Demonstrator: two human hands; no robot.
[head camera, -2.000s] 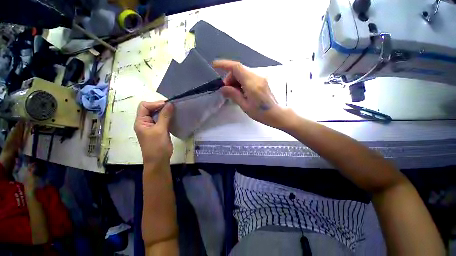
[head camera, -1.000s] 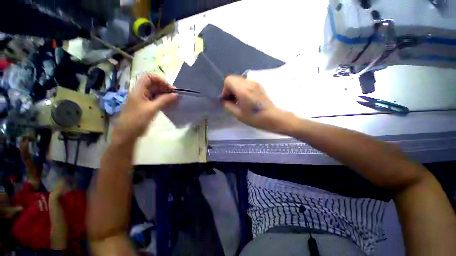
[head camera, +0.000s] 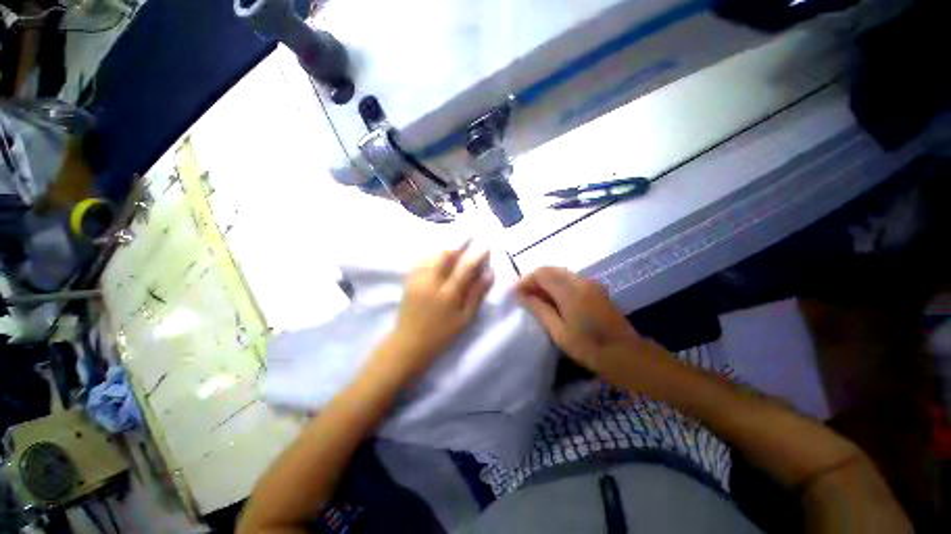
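White or pale grey fabric (head camera: 469, 386) lies in front of the needle area and hangs over the table's front edge. A small dark bit of cloth shows at its left. My left hand (head camera: 443, 297) lies on the fabric with its fingers spread, just in front of the presser foot area (head camera: 459, 203). My right hand (head camera: 568, 313) pinches the fabric's right edge near a thin dark strip. The large white sewing machine head (head camera: 594, 73) with a blue stripe stands above. Whether the fabric is under the foot is hard to tell in the glare.
Dark green thread snips (head camera: 600, 192) lie right of the needle. A ruler strip (head camera: 667, 258) runs along the front edge. A worn cream board (head camera: 193, 323) is at left, with blue cloth (head camera: 113, 402), yellow tape (head camera: 91, 219) and a yellowish machine (head camera: 63, 459) beyond.
The view has turned and moved toward the machine. The cloth, earlier held between both hands with its dark side showing, now lies pale side up by the needle. My left hand has opened onto it.
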